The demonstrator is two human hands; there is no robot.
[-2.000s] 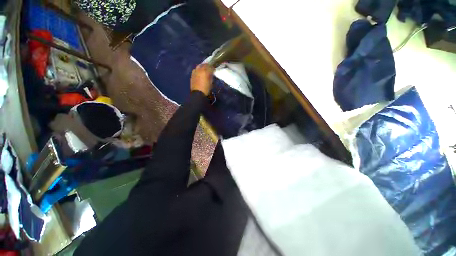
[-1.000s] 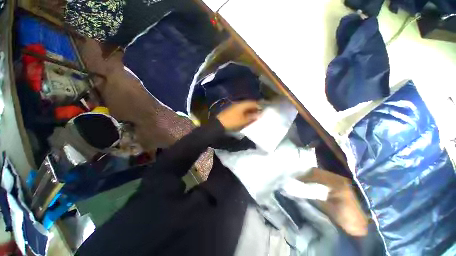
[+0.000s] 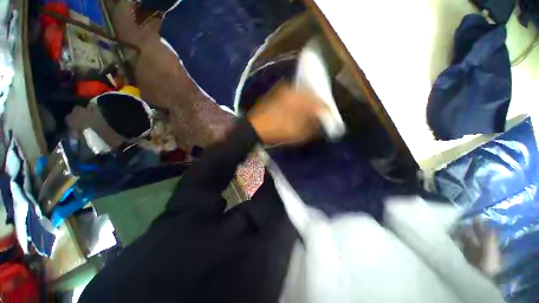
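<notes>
My left hand [image 3: 289,115], blurred, is at upper centre beyond the black sleeve. Its fingers are closed on a small white piece [image 3: 316,77], also blurred. My right hand [image 3: 480,244] is a faint blur at the lower right, beside the white cloth; its fingers cannot be made out. The large white cloth [image 3: 366,254] spreads over my lap at the bottom. Dark navy cloth [image 3: 331,174] lies just above it, below my left hand.
The shiny navy quilted panel [image 3: 496,177] lies on the cream table [image 3: 378,41] at right, with a matte navy piece [image 3: 473,83] behind it. A navy white-edged piece [image 3: 213,47] hangs below the table edge. A round dark-topped container [image 3: 123,115] and clutter stand at left.
The white cloth was lifted and shifted, and navy cloth now shows above it. My left hand moved up and turned with a white piece. My right hand appeared and moved right. The view shifted slightly.
</notes>
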